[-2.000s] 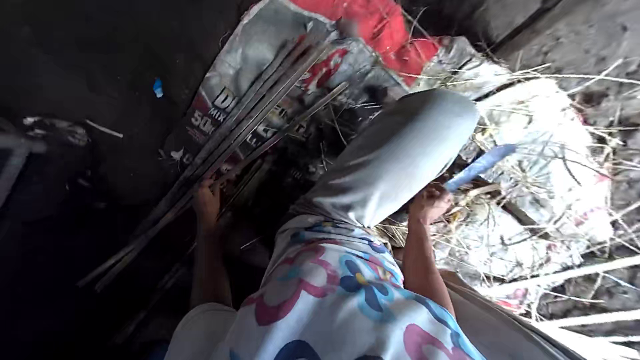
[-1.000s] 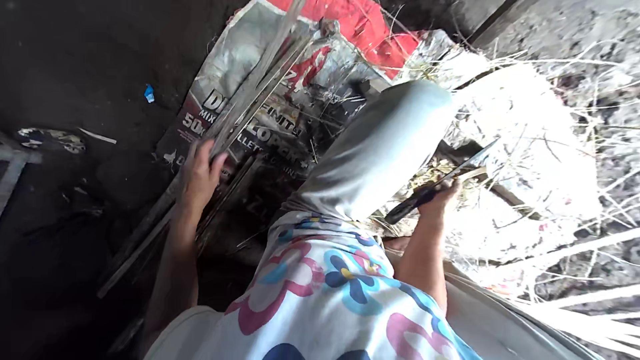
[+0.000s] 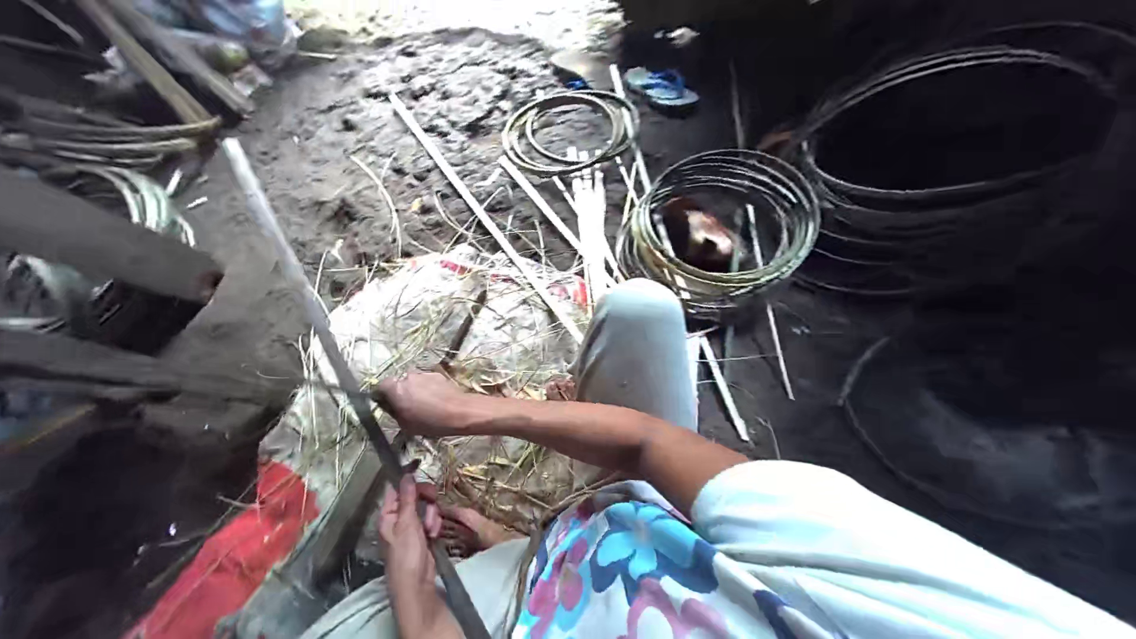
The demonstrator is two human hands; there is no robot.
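Observation:
A long narrow strip of split bamboo or cane (image 3: 333, 346) runs diagonally from the upper left to the bottom edge. My left hand (image 3: 408, 528) is closed around its lower part, with the fingers wrapped over it. Just above, my right hand (image 3: 422, 404) reaches across from the right in a fist, beside the strip. It grips a knife (image 3: 374, 397), seen nearly edge-on and blurred, with its thin blade against the strip; the handle is mostly hidden. Beneath both hands lies a pale sack (image 3: 390, 311) littered with fibres and shavings.
Coiled strips (image 3: 723, 280) lie beyond the knee, with a smaller coil (image 3: 568, 164) and large hoops (image 3: 941, 191) farther off. Loose pale strips (image 3: 484, 217) cross the ground. A wooden post (image 3: 98, 231) juts in at left. A blue sandal (image 3: 661, 87) lies at the back.
The view has turned strongly. My left hand, earlier at a bundle of strips, now holds one long strip. My right hand, still with the knife, has come close to it.

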